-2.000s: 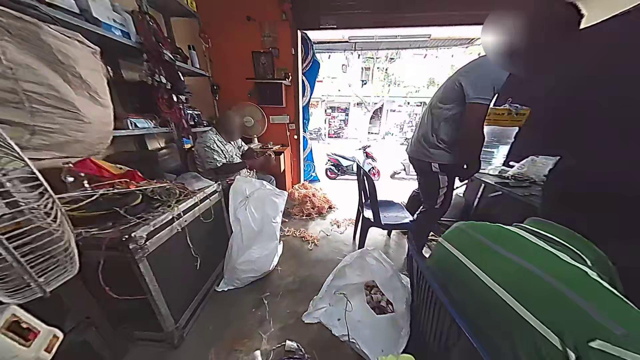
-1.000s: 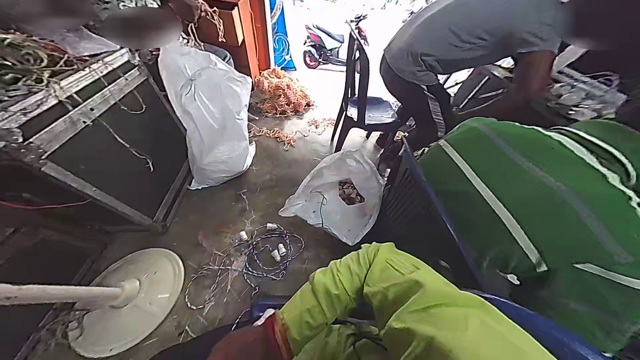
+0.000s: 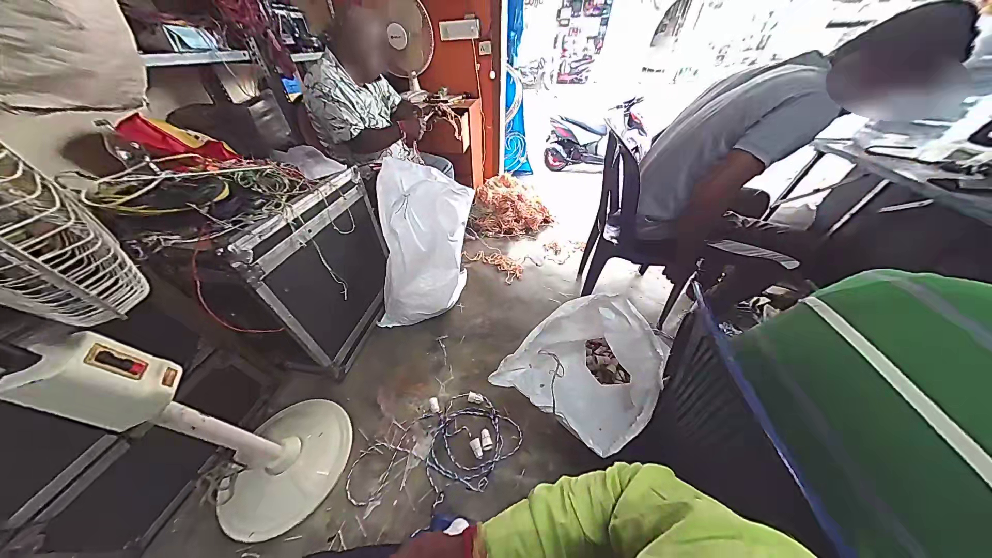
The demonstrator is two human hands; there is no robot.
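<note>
At the bottom edge of the head view, part of my right hand (image 3: 435, 545) shows at the end of a yellow-green sleeve (image 3: 620, 515), low by something blue. Its fingers are cut off by the frame, so any hold is hidden. My left hand is out of view. Ahead of the sleeve, a coiled blue-and-white twisted cable (image 3: 453, 465) with several white lamp holders (image 3: 486, 439) lies on the floor. An open white sack (image 3: 535, 372) holding small pieces stands beyond the sleeve. A taller white sack (image 3: 425, 240) leans by a black flight case (image 3: 318, 271).
A pedestal fan's round base (image 3: 329, 473) is at left. One person sits near an orange pile of cord (image 3: 510, 205); another bends over a plastic chair (image 3: 620, 225). A green striped cover (image 3: 891, 372) lies at right. A motorbike (image 3: 593, 139) stands outside.
The view has tilted back up since one second ago. The person at right has bent lower, from standing at the table to sitting or leaning at the chair.
</note>
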